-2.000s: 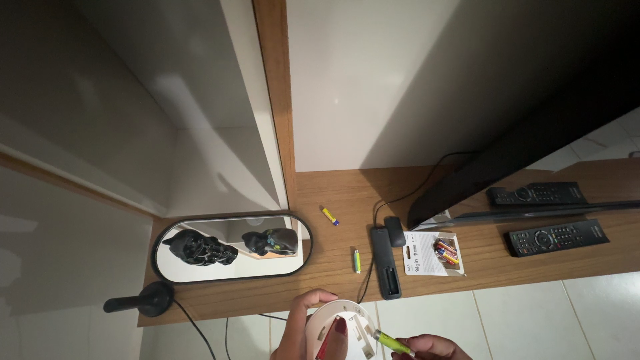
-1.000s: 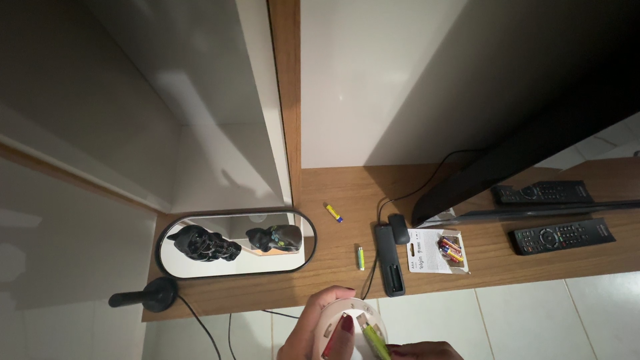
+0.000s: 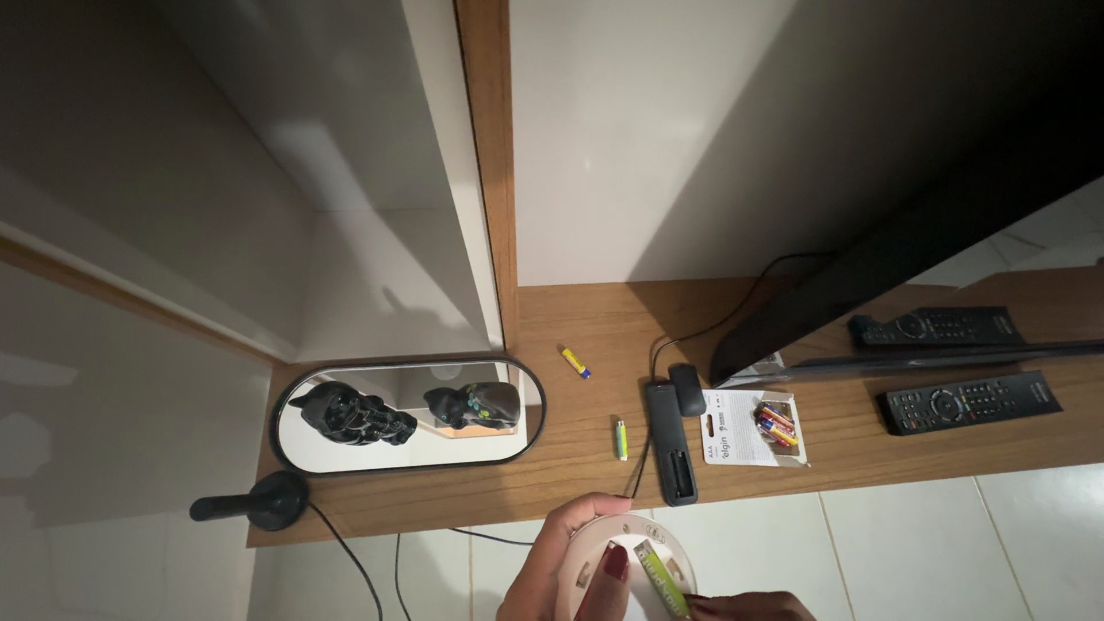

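My left hand (image 3: 573, 561) holds a round white plastic device (image 3: 625, 528) at the bottom of the view, its thumb laid over the inner side. My right hand (image 3: 750, 606) pinches the lower end of a green battery (image 3: 662, 580), which lies slanted over that inner side; whether it is seated cannot be told. On the wooden shelf beyond are a small green and silver battery (image 3: 621, 440), a yellow and blue battery (image 3: 573, 361) and a black remote (image 3: 672, 444) with its battery bay uncovered. An Elgin AAA battery pack (image 3: 733, 429) holds several batteries (image 3: 776, 424).
A black-rimmed oval mirror tray (image 3: 405, 467) bears two black cat figurines (image 3: 354, 414). Left of it stands a black antenna (image 3: 278, 500) with a cable. At right, a larger remote (image 3: 975, 403) lies before a television (image 3: 862, 267). The wooden shelf's edge (image 3: 517, 520) runs above a tiled floor.
The green battery in my right hand has moved left, from the device's right edge to over its inner side. My left hand still holds the device.
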